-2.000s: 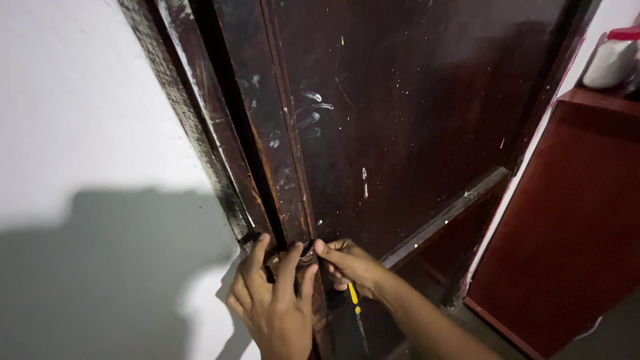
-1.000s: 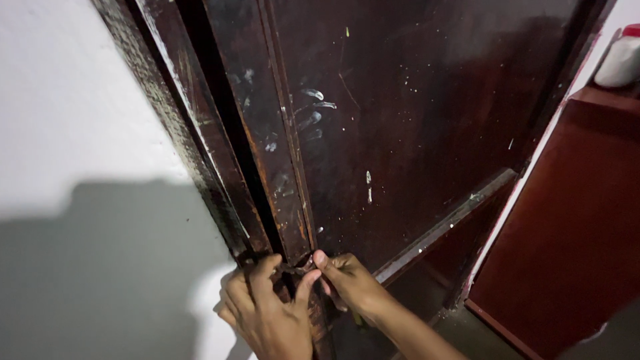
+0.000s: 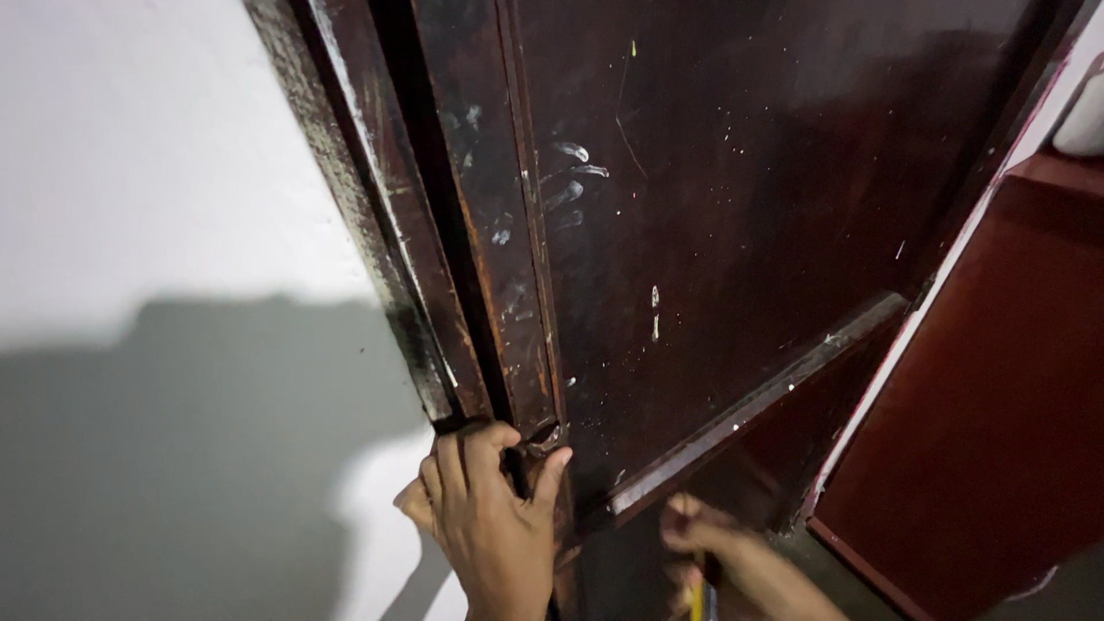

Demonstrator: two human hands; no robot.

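A dark brown wooden door (image 3: pixel 733 216), scratched and flecked with white paint, fills the middle of the view beside its worn frame (image 3: pixel 379 190). My left hand (image 3: pixel 492 509) rests at the door's edge, thumb and fingers apart around a small dark metal fitting (image 3: pixel 543 438); whether it grips the fitting is unclear. To the lower right, apart from the fitting, my right hand (image 3: pixel 711 548) is blurred. It holds a slim tool with a yellow handle (image 3: pixel 698 591), whose tip and exact kind cannot be made out.
A white wall (image 3: pixel 172 172) with a shadow lies left of the frame. On the right stands a dark red cabinet (image 3: pixel 975 388) with a pale container (image 3: pixel 1082 121) on top. A ledge-like rail (image 3: pixel 759 401) crosses the lower door.
My right hand has moved away from the fitting, down and to the right, with the yellow-handled tool. My left hand has stayed at the door's edge.
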